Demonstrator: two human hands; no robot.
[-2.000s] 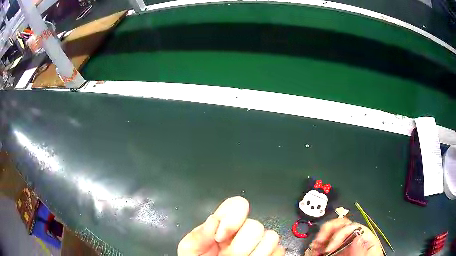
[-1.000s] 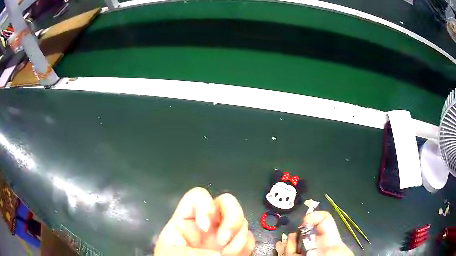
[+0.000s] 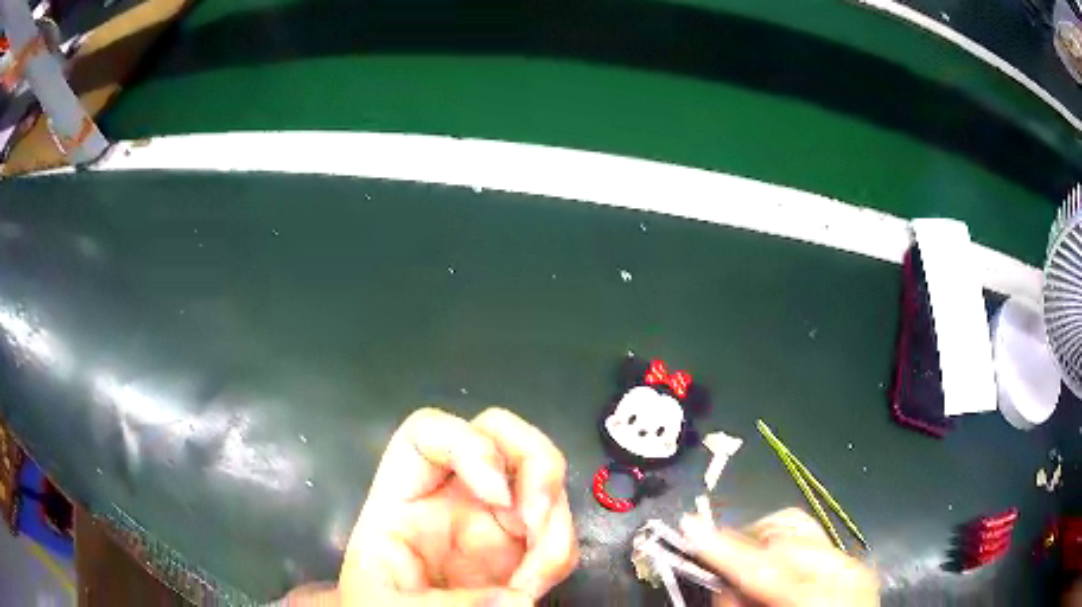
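My left hand [image 3: 457,510] is at the bottom centre, palm up, fingers curled with the tips close together; whether it holds something small is hidden. My right hand [image 3: 789,560] is at the lower right, fingers closed on a blurred silvery metal piece [image 3: 688,555] that points left. Crumpled cream-white scraps [image 3: 720,448] lie above its fingertips, with more whitish bits near the metal piece. The mouse-head piece [image 3: 644,422], with its red-and-black ring [image 3: 617,487], lies between and above the hands.
Yellow-green tweezers [image 3: 810,484] lie just above my right hand. A stack of red pronged pieces [image 3: 988,540] is further right. A phone [image 3: 917,356] under a white strip [image 3: 956,320] stands near the fan [image 3: 1065,296]. A white rail [image 3: 510,166] edges the green belt.
The view has shifted, so bench items appear further left and higher. My left hand has turned to show more palm. My right hand's fingers now point left, with the silvery piece more exposed.
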